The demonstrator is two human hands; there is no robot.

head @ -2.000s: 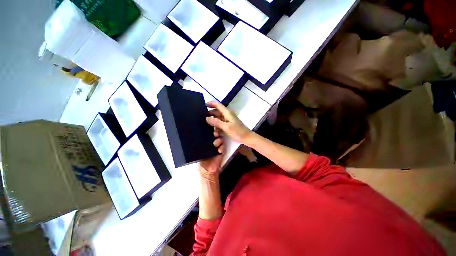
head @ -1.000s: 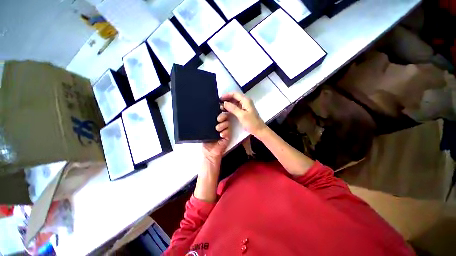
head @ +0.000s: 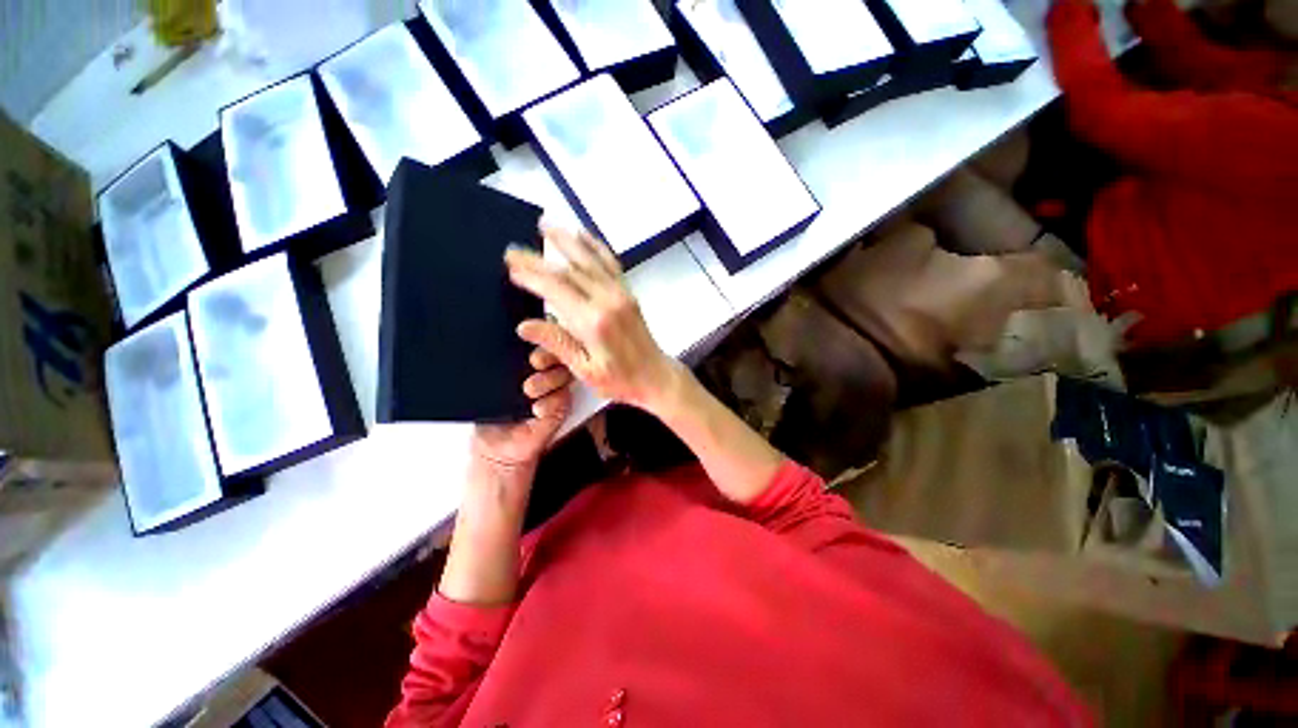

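A black box base [head: 458, 302] is held up over the table, tilted, its black outside facing me; its inside is hidden. My left hand [head: 527, 420] is shut on its lower right edge, with the palm partly hidden behind it. My right hand [head: 595, 316] is at the box's right edge, fingers spread and slightly blurred, fingertips over or against that edge; contact is unclear. Filled boxes [head: 249, 363] with white inner trays and black sides lie in rows around it on the white table [head: 384, 498].
A brown carton [head: 50, 306] stands at the left. A yellow item [head: 178, 20] is at the far edge. More filled boxes [head: 830, 31] lie at the far right. Brown paper [head: 982, 306] and black printed pieces [head: 1146, 462] are beside the table. Another person's red sleeves [head: 1167, 157] show at upper right.
The view has shifted, showing more of the table's right end and another person. The black box stays in my left hand. My right hand's fingers have spread and moved further over the box's edge.
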